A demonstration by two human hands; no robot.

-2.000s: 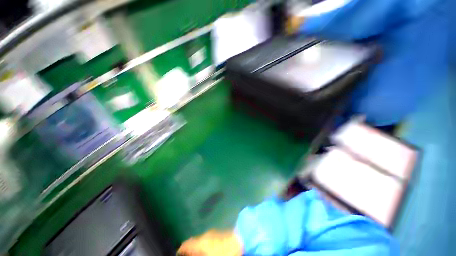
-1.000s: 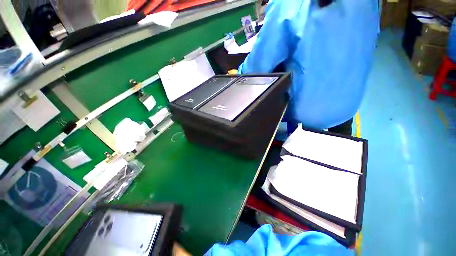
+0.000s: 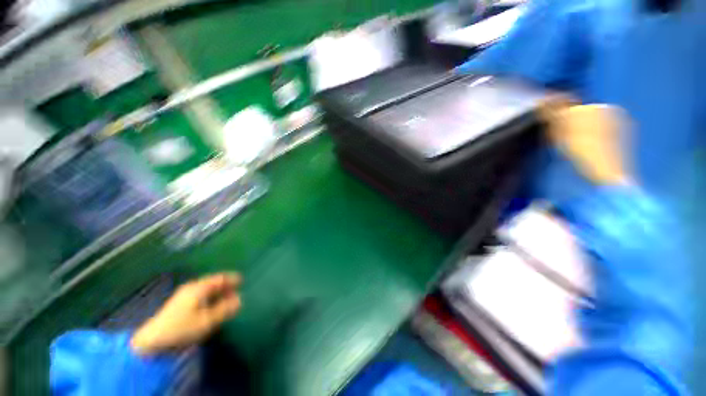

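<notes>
The picture is blurred by motion. A stack of black foam trays (image 3: 433, 186) stands on the green bench mat. The top tray holds two tablet slabs side by side, the nearer one (image 3: 445, 116) silver-grey with glare. My right hand (image 3: 588, 135) is bare and reaches to the stack's right corner, its fingertips at the top tray's edge; its grip is too blurred to tell. My left hand (image 3: 190, 309) is at the lower left with fingers curled, a gap at the thumb and nothing seen in it. It partly hides a dark tray (image 3: 139, 302) below.
Trays with white sheets (image 3: 519, 298) sit low at the right, below the bench edge. A crumpled clear bag (image 3: 221, 209) and a white bag (image 3: 249, 135) lie along the rail at the back. Another person's blue sleeve (image 3: 534, 42) is behind the stack.
The view has swung, and the stack now appears further right. My right hand has moved from the near tray to the stack's corner. My left hand has come into view at the lower left.
</notes>
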